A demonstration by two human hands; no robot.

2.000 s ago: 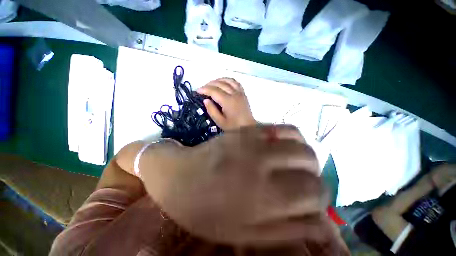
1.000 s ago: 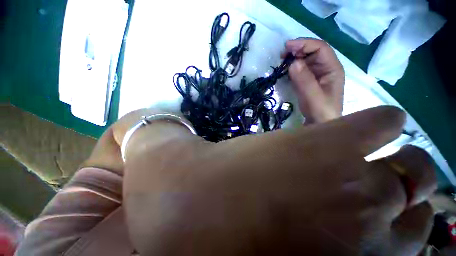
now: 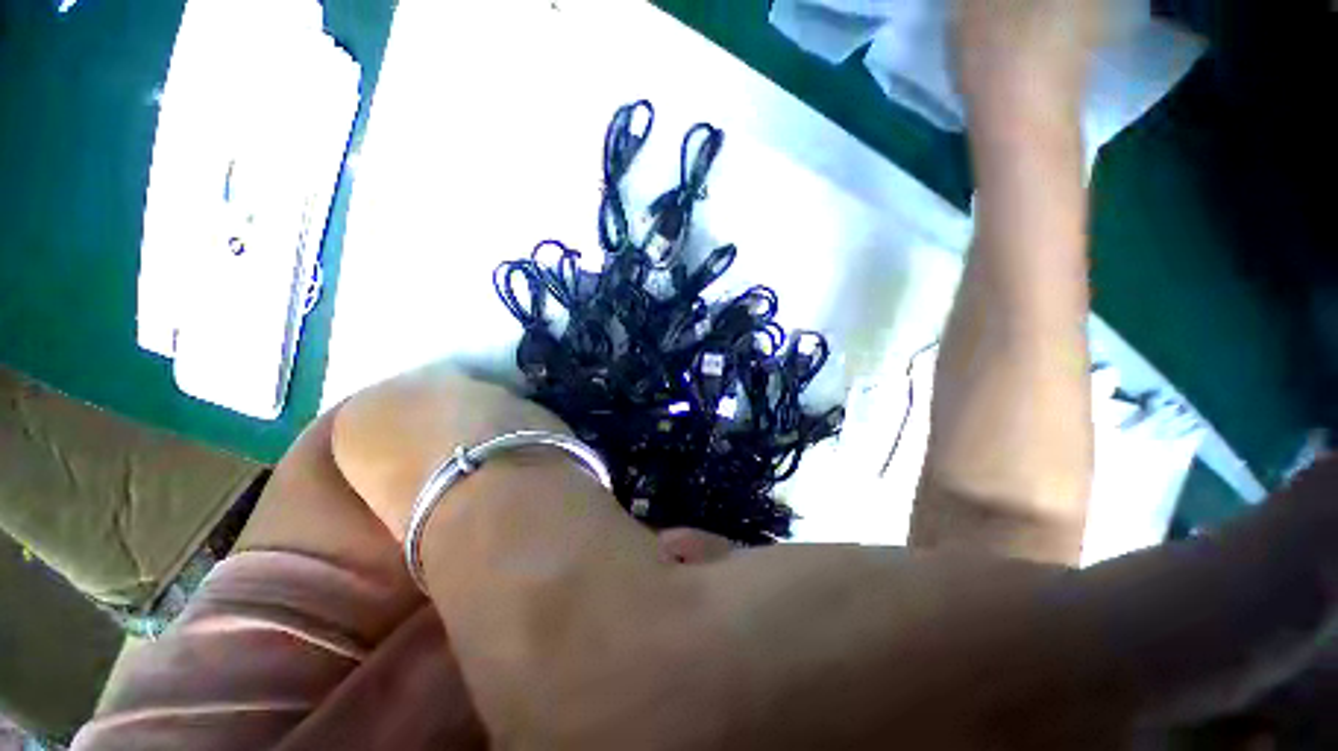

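Note:
A tangled pile of looped black cables (image 3: 675, 367) lies on the white work mat (image 3: 470, 162). Two loops stick out from its far side. My right arm reaches across the mat over the green conveyor belt (image 3: 851, 88). My right hand (image 3: 1027, 30) is blurred at the top edge, over the white wrapped products (image 3: 917, 66); its fingers and any cable in them cannot be made out. My left arm, with a silver bracelet, crosses the near side of the pile. My left hand (image 3: 1233, 616) is dark and blurred at the lower right; its grip cannot be seen.
A stack of narrow white strips or flat boxes (image 3: 250, 206) lies left of the mat on the green bench. White sheets (image 3: 1130, 455) lie partly hidden behind my right forearm. Brown material (image 3: 118, 499) shows at the lower left.
My right hand has left the cable pile, where it pinched a cable, and moved up and right over the belt. My left hand has shifted right and blurred.

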